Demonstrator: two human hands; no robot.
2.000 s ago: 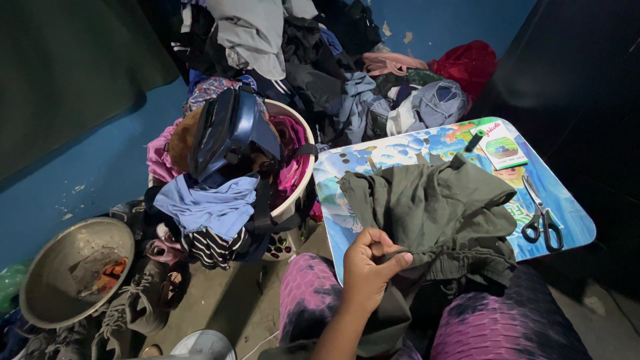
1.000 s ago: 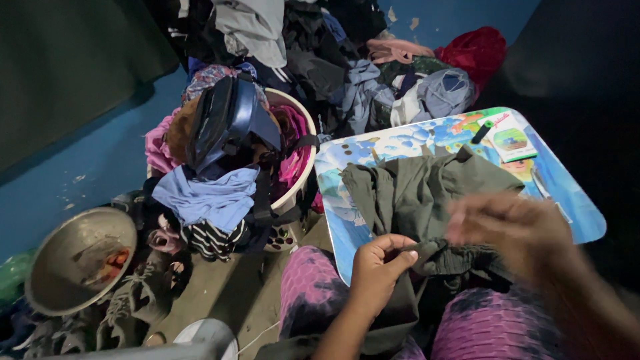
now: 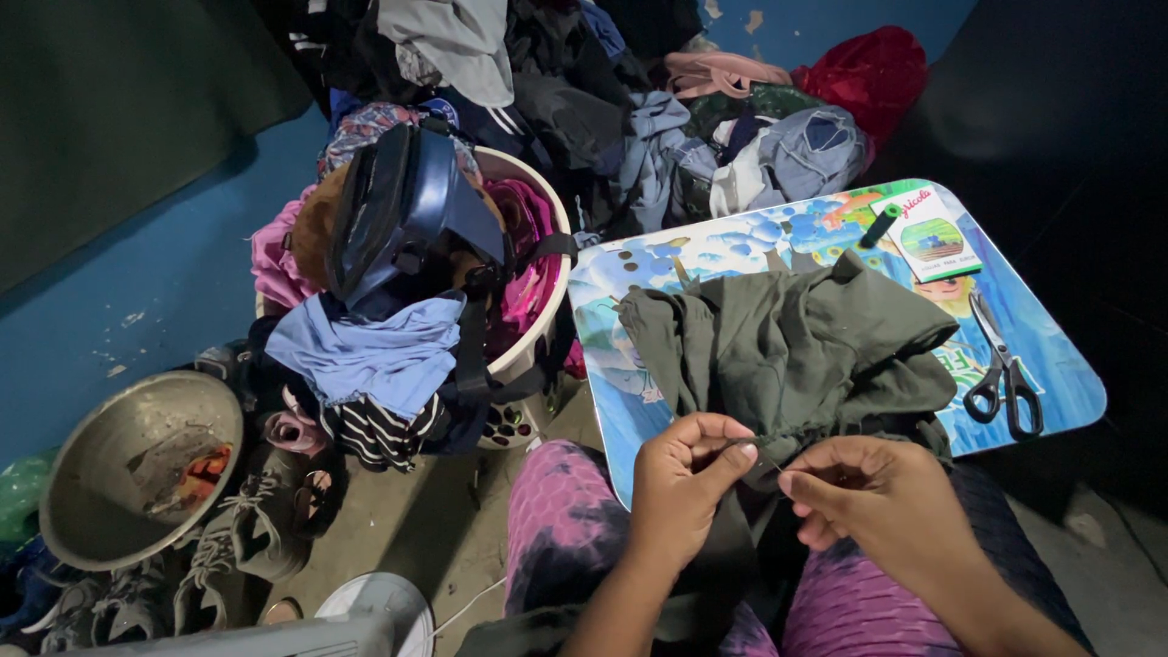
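Note:
An olive-green garment [image 3: 785, 347] lies bunched over a printed lap table [image 3: 620, 365] and hangs toward my knees. My left hand [image 3: 689, 474] pinches its gathered edge between thumb and forefinger. Close beside it, my right hand [image 3: 862, 493] holds a thin sewing needle [image 3: 776, 463] at the same edge, its fingertips together. Black-handled scissors [image 3: 1002, 379] lie slightly open on the right of the table. A needle packet [image 3: 933, 235] and a dark green thread spool [image 3: 880, 226] rest near the far edge.
Left of the table stands a laundry basket [image 3: 547, 319] heaped with clothes and a dark blue bag [image 3: 411, 210]. Behind is a large clothes pile [image 3: 566, 100]. A metal basin [image 3: 141, 470] sits above several shoes [image 3: 265, 516] at the lower left, near a white round object [image 3: 379, 607].
My right hand, out of view two seconds ago and blurred over the garment one second ago, is now lower, beside my left hand. The scissors it partly covered show fully again.

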